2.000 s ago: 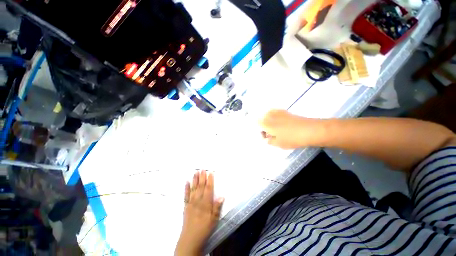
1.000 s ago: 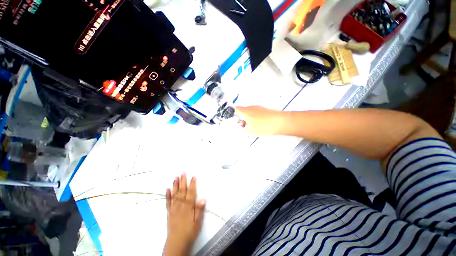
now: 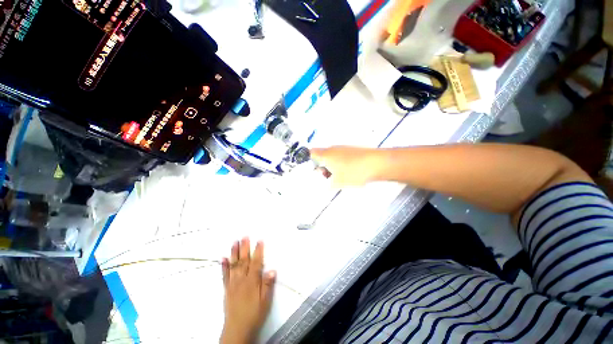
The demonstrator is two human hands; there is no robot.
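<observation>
My right hand (image 3: 344,166) is beside the presser foot and needle area (image 3: 296,156), just to its right; its fingers are overexposed and I cannot tell whether they hold anything. My left hand (image 3: 247,277) lies flat, palm down, fingers slightly apart, on the white surface near the table's front edge. White fabric is almost lost against the white table (image 3: 181,295). Thin thread-like lines (image 3: 168,260) run left from my left hand. A shiny curved metal band (image 3: 235,156) sits left of the needle area.
A large smartphone (image 3: 134,80) covers the upper left. Black scissors (image 3: 418,87) lie to the right, by a tan block (image 3: 458,84). A red parts box (image 3: 501,30), an orange object (image 3: 405,19) and a black pad (image 3: 329,40) are at the back. A black bag (image 3: 97,156) is behind the phone.
My right hand has moved left to the needle area since the oldest frame. My left hand shifted slightly left in the view. The phone and machine also shifted left as the view moved.
</observation>
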